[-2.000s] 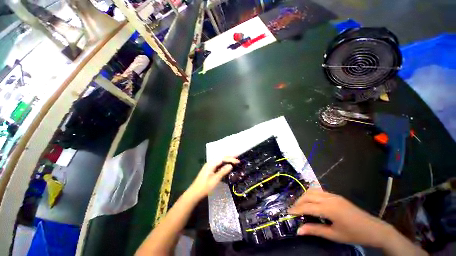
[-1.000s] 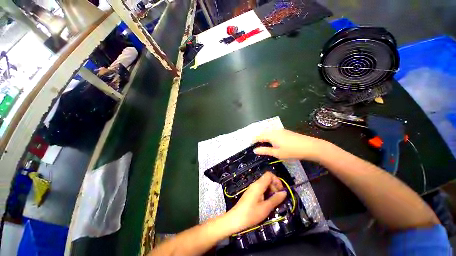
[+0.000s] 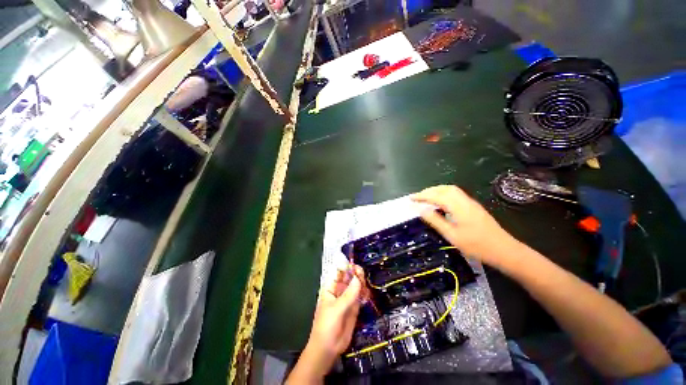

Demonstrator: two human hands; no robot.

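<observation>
The black plastic housing (image 3: 410, 282) lies compartments up on a white-silvery sheet (image 3: 481, 323). A yellow lead wire (image 3: 453, 301) loops along its right side and across its near part. My left hand (image 3: 336, 312) is at the housing's left edge, with thumb and fingertips pinched on a thin reddish-blue lead wire (image 3: 352, 252) that sticks up past them. My right hand (image 3: 470, 229) is at the housing's far right corner, fingers bent over the sheet; whether it grips the edge is hidden. The soldering gun (image 3: 605, 225) lies at the right, its nose towards the round tip cleaner (image 3: 517, 188).
A black bench fan (image 3: 563, 113) stands far right, near a blue crate (image 3: 651, 98). A white board (image 3: 338, 86) with red and black wires is further up. A yellow-cream rail (image 3: 263, 248) runs at the left; a loose sheet (image 3: 169, 323) lies beyond it. A person's sleeve shows upper left.
My left hand has moved from inside the housing to its left edge, now with a thin wire between the fingertips. My right hand stays near the far edge, shifted slightly right. The view has shifted.
</observation>
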